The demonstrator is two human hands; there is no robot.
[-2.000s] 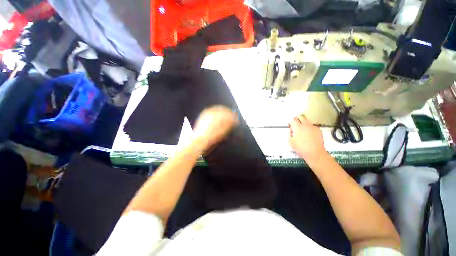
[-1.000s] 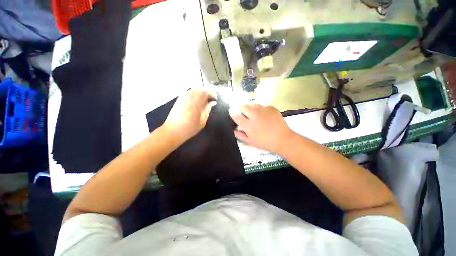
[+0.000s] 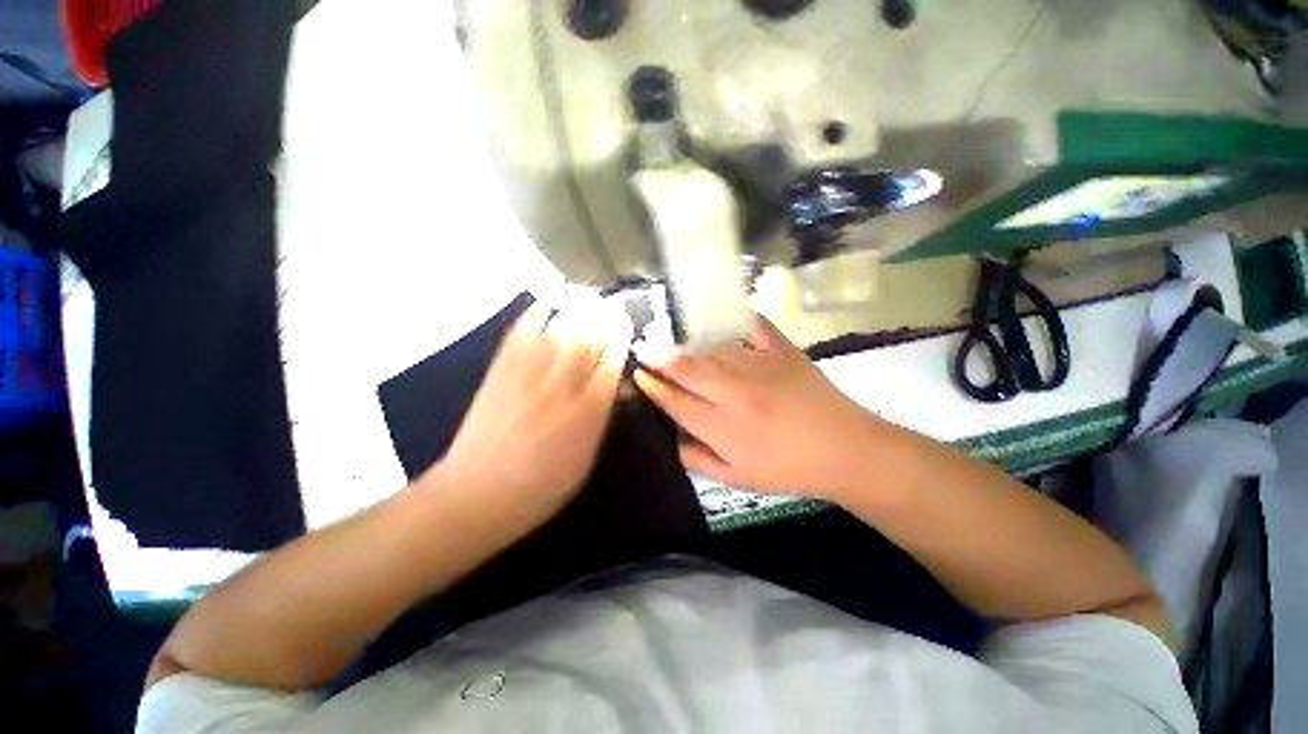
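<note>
A black cut panel (image 3: 445,380) lies under my hands and runs from the needle area down over the table's front edge. My left hand (image 3: 552,387) presses on it just left of the needle area. My right hand (image 3: 746,409) rests on its right edge, fingers bent, close to my left hand. The cream sewing machine (image 3: 574,172) stands over my fingertips. Lamp glare and the machine head hide the presser foot and needle. A stack of black cut panels (image 3: 194,316) lies at the left of the table.
Scissors with black loop handles (image 3: 1011,337) lie right of the needle. The machine's green front panel (image 3: 1119,187) is above them. Grey and black sewn pieces (image 3: 1183,466) hang at the table's right. A red basket (image 3: 93,36) and blue crate (image 3: 26,337) show at the left.
The view has moved closer to the machine. My left hand has gone from the stack area to the needle, and both hands now lie on a single panel there.
</note>
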